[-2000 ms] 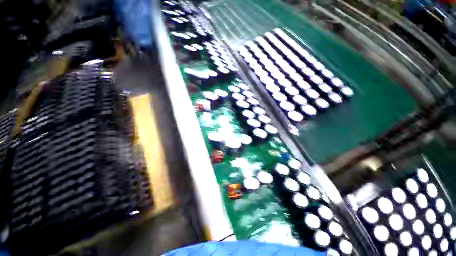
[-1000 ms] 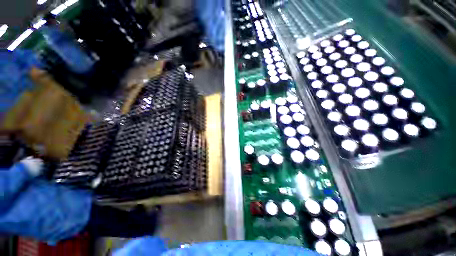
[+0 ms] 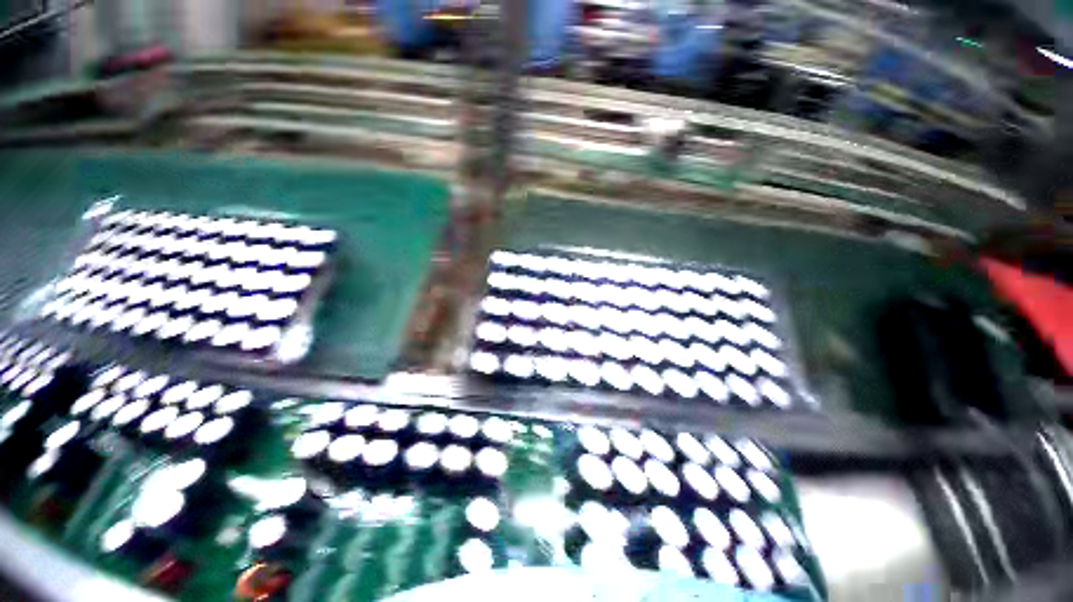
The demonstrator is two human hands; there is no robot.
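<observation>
The view is motion-blurred. Green circuit boards (image 3: 388, 543) lie along the bottom, with groups of black capacitors (image 3: 400, 453) with white round tops standing on them. A small copper-orange coil (image 3: 261, 581) sits near the front edge. Behind the boards, one tray (image 3: 788, 341) full of white-topped capacitors is at centre right on the green shelf, and another full tray (image 3: 294, 343) is at left. A pale blue shape, perhaps clothing, is cut off by the bottom edge. Neither of my hands is in the picture.
A metal rail (image 3: 553, 414) runs between boards and shelf. A dark upright post (image 3: 488, 141) stands between the trays. At right are a black bin (image 3: 935, 353) and a red sheet (image 3: 1035, 308). Long rails (image 3: 318, 126) cross behind the shelf. Blurred blue smocks (image 3: 688, 47) show farther back.
The view has swung right. The stacked dark trays and the person's blue sleeve at left have gone out of view, while the second shelf tray, black bin and red sheet now show.
</observation>
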